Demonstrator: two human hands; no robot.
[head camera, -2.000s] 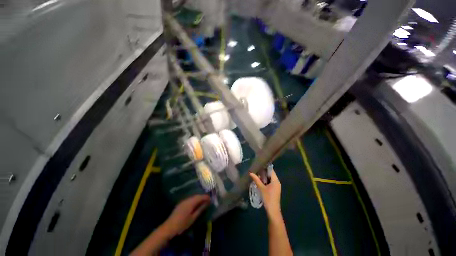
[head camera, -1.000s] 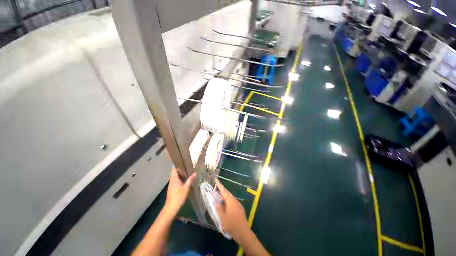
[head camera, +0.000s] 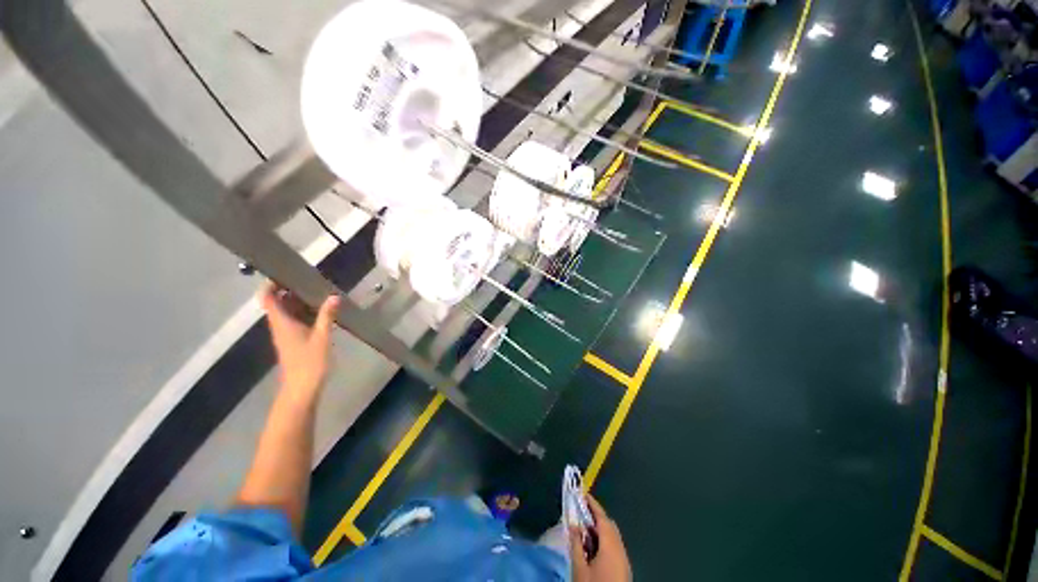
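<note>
A grey metal reel rack (head camera: 273, 256) with long thin rods stands at the left, seen tilted. White reels hang on its rods: a large one with a printed label (head camera: 393, 102) at the top and smaller ones (head camera: 455, 256) below. My left hand (head camera: 299, 330) is on the rack's near post, thumb and fingers on either side of it. My right hand (head camera: 601, 546) is low at the bottom edge, partly cut off, and holds a small white reel (head camera: 574, 500) seen nearly edge-on.
A white machine panel (head camera: 103, 284) with a dark band runs along the left. Yellow lines (head camera: 683, 284) cross the green floor. A blue stool (head camera: 715, 34) stands at the top. A dark object (head camera: 993, 313) lies on the floor at the right.
The view has turned and come closer over the rack's rods. My right hand has moved away from the rack, down towards my body, with the small reel. My left hand remains on the post.
</note>
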